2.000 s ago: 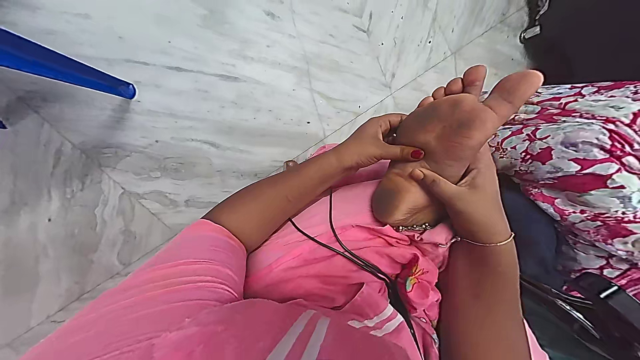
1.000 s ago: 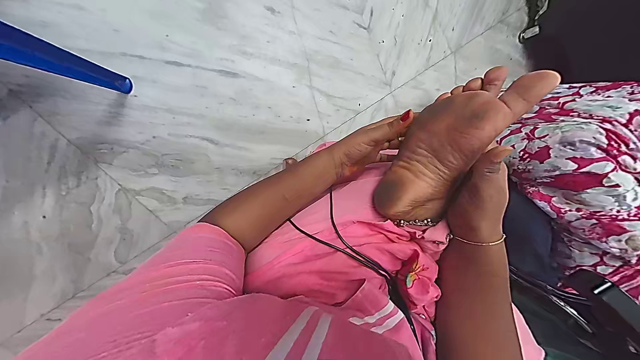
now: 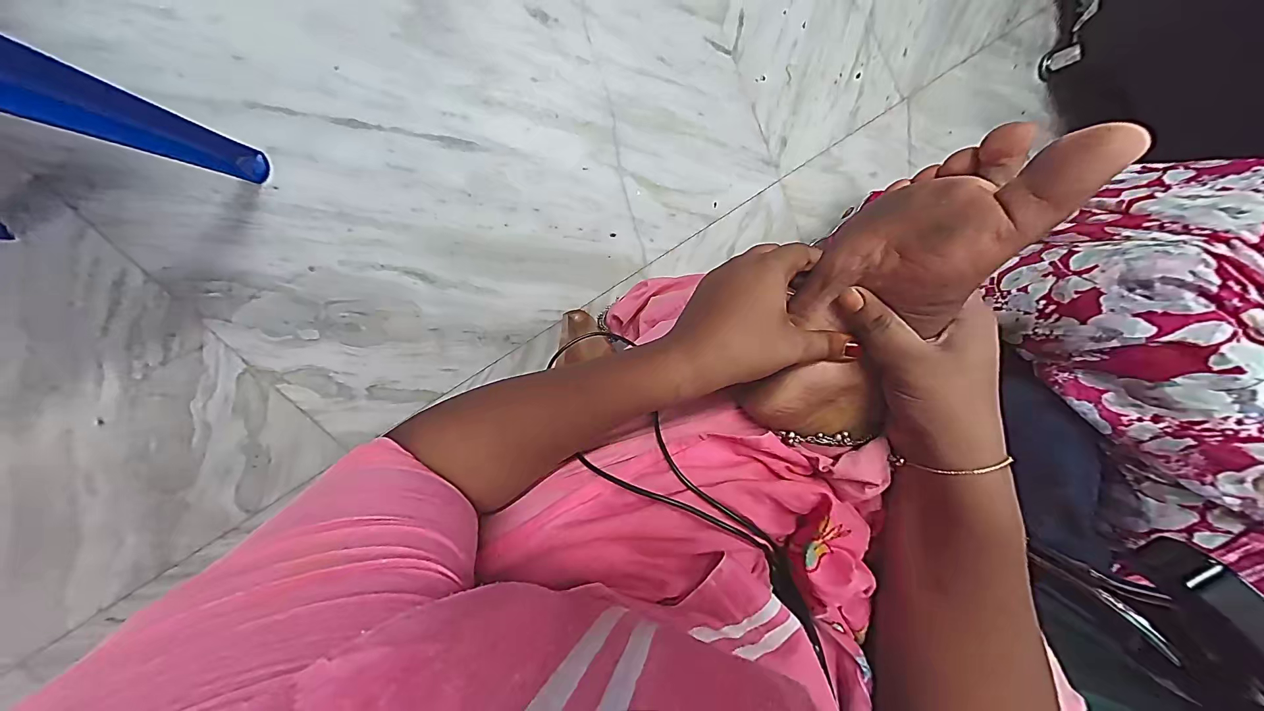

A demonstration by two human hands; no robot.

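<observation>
A bare foot [image 3: 918,237] lies sole up across the lap, its toes pointing to the upper right and a beaded anklet [image 3: 825,438] at its ankle. My left hand [image 3: 755,316] grips the foot from the left, its red-nailed thumb pressed on the sole near the heel and its fingers curled at the far edge. From the right, my right hand [image 3: 933,365] clasps the foot, with the thumb on the sole close to the left thumb and the other fingers hidden. A thin bracelet [image 3: 953,471] circles my right wrist. Pink cloth [image 3: 632,513] covers the lap.
Black cables [image 3: 681,504] run over the lap. Part of another foot [image 3: 585,341] shows by the marble floor [image 3: 444,197]. A blue plastic leg [image 3: 138,114] stands at upper left. Floral fabric [image 3: 1165,326], a black strap or device [image 3: 1200,583] and a dark object [image 3: 1165,79] are at right.
My left hand has moved onto the sole, its thumb now near the heel; one second ago it was at the foot's far edge. My right thumb has come across the sole from the near side.
</observation>
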